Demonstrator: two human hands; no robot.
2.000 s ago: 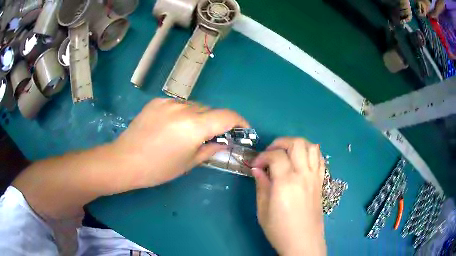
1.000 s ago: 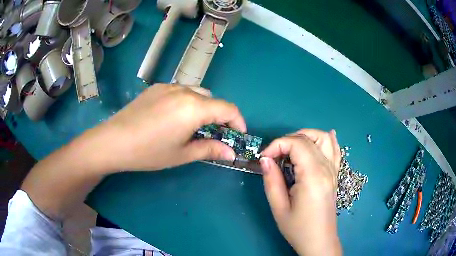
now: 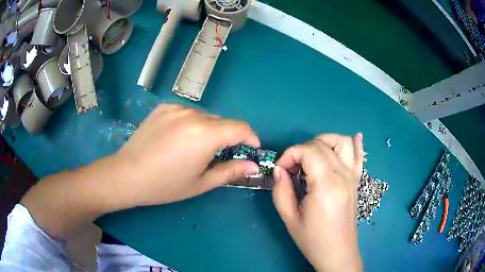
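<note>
My left hand (image 3: pixel 181 154) holds small green circuit boards (image 3: pixel 245 152) between thumb and fingers, above a beige-grey housing handle (image 3: pixel 247 182) that lies mostly hidden under both hands. My right hand (image 3: pixel 319 186) pinches at the right end of the boards, at a tiny white connector (image 3: pixel 269 165). Whether the connector is seated in the board is too small to tell. The rest of the housing is hidden by my right hand.
An open housing (image 3: pixel 203 61) with a red wire and a closed-looking unit (image 3: pixel 159 50) lie ahead. Barrel housings (image 3: pixel 53 79) are heaped left. Small loose parts (image 3: pixel 371 195), board strips (image 3: pixel 429 202) and an orange handle (image 3: pixel 444 214) lie right. A white frame post (image 3: pixel 452 95) stands beyond.
The boards have turned and tilted in my left hand since two seconds ago. My right fingers have moved from the red wire in the handle up to the boards' right end. The view has shifted slightly.
</note>
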